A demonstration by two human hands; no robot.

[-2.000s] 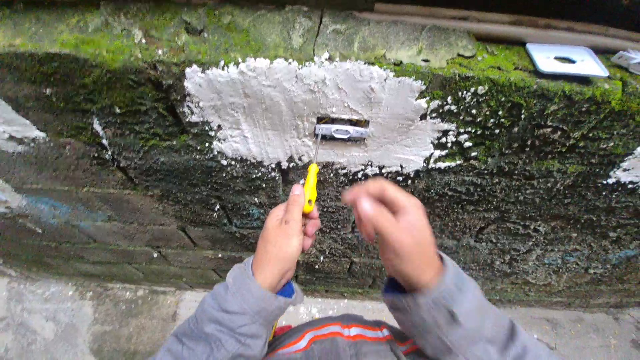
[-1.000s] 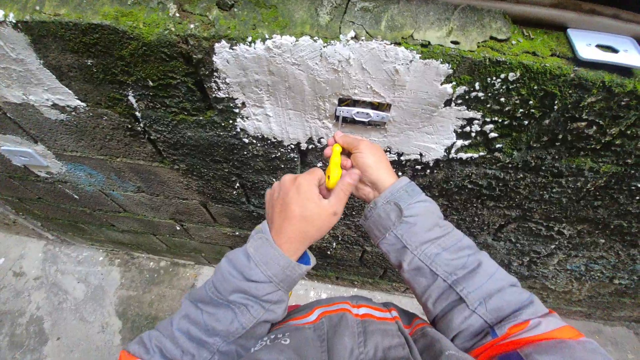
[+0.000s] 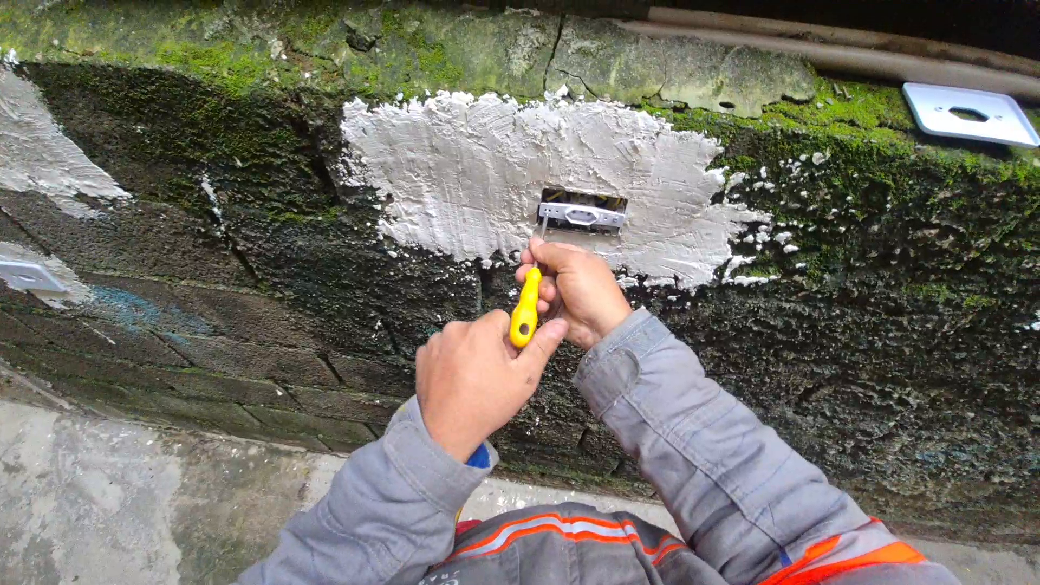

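Note:
A screwdriver with a yellow handle (image 3: 526,310) points up at the left end of a power socket module (image 3: 582,215). The module sits in a rectangular box opening (image 3: 587,197) in the plastered patch; some yellow wire shows behind it. My left hand (image 3: 479,370) grips the handle's lower end between thumb and fingers. Around the metal shank, just below the socket, are the fingers of my right hand (image 3: 581,292). Whether the tip is seated in a screw is too small to tell.
White plaster (image 3: 455,175) surrounds the opening on a dark, mossy block wall (image 3: 390,301). A white socket cover plate (image 3: 971,114) lies on the mossy ledge at the upper right. Another white plate (image 3: 31,276) is on the wall at far left. Concrete floor (image 3: 89,487) lies below.
Two seconds ago my right hand was off the screwdriver, to its right; it then came to the shank near the socket. My left hand stays on the yellow handle.

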